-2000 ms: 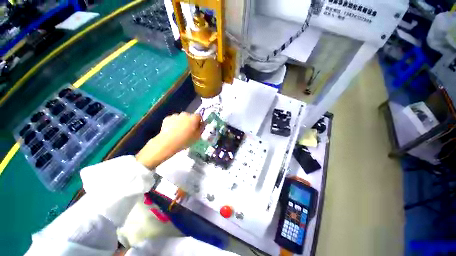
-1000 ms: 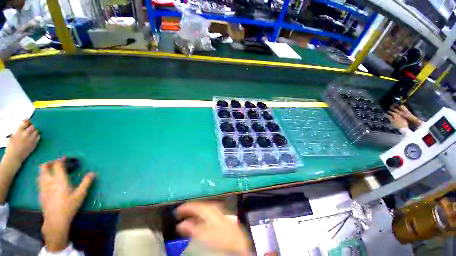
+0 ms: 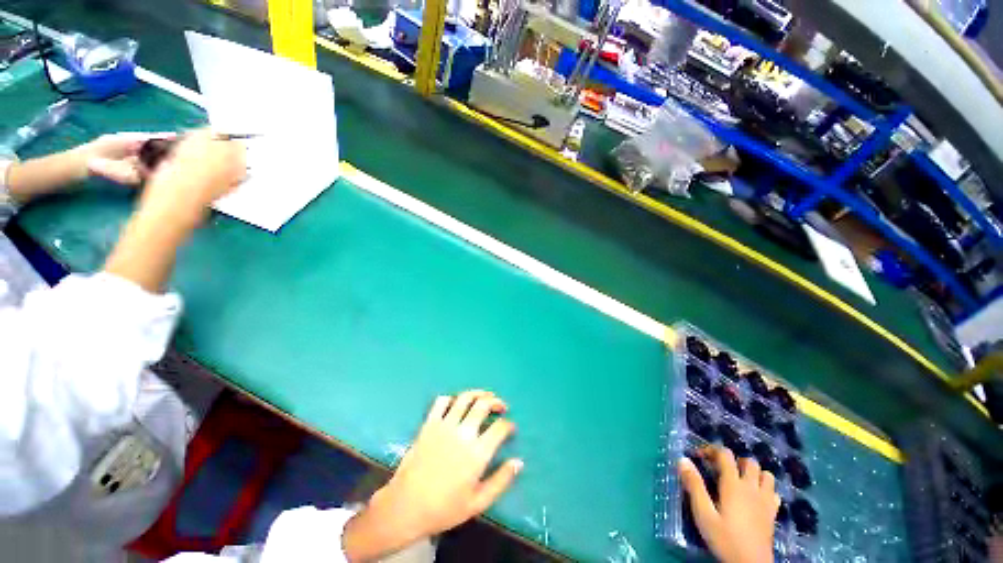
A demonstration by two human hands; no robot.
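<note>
A clear blister tray (image 3: pixel 673 440) with black round units (image 3: pixel 763 453) in its pockets lies on the green bench at the lower right. My right hand (image 3: pixel 739 508) is over the tray's near left part, thumb and fingers down at a pocket with something dark between them. Whether it grips a unit is hidden. My left hand (image 3: pixel 451 467) is left of the tray, low over the bench mat near its front edge, fingers apart and empty.
At the left, a neighbouring worker's hands (image 3: pixel 182 170) hold a dark round unit and a thin pen beside white folded sheets (image 3: pixel 275 121). A clear empty tray (image 3: pixel 863 506) lies right of the filled one. A stacked tray (image 3: pixel 946 484) stands at the right edge.
The view has swung left and the press is out of the picture. My right hand has moved onto the filled tray. The neighbour's hands now hold a dark unit.
</note>
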